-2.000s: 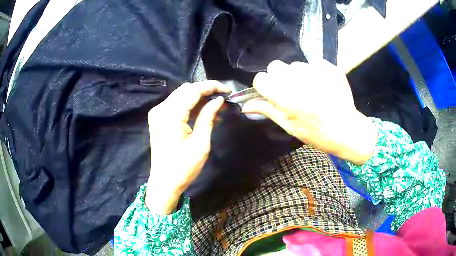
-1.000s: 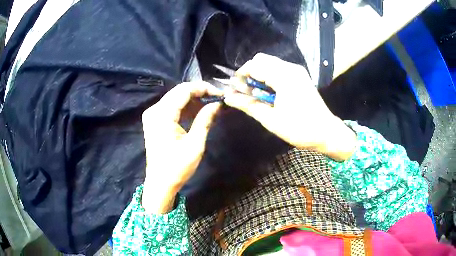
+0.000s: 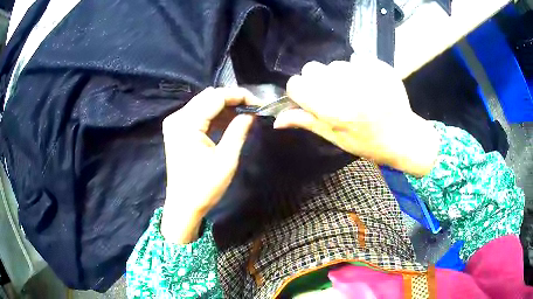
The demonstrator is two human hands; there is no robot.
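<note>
A large dark navy denim garment (image 3: pixel 128 140) spreads under both hands and over my lap. My left hand (image 3: pixel 201 152) pinches a seam edge of it between thumb and fingers, near the middle of the view. My right hand (image 3: pixel 356 111) is closed around thread snips (image 3: pixel 273 107); their metal blades point left and reach the pinched edge at my left fingertips. The handle is hidden in the right palm. A short stitched slot (image 3: pixel 175 87) shows left of my left fingers. The placket (image 3: pixel 385 32) with a pale button lies at the top right.
The white table edge (image 3: pixel 456 32) runs diagonally at the top right. A blue plastic crate (image 3: pixel 502 70) stands beyond it, beside dark cloth. A checked, orange-edged apron (image 3: pixel 315 228) covers my lap, with pink cloth (image 3: pixel 491 268) at the bottom right.
My right hand moved left and turned so the blue handle showed, then went back right; the snips' blades are now at the pinched edge. My left hand has shifted slightly left and up.
</note>
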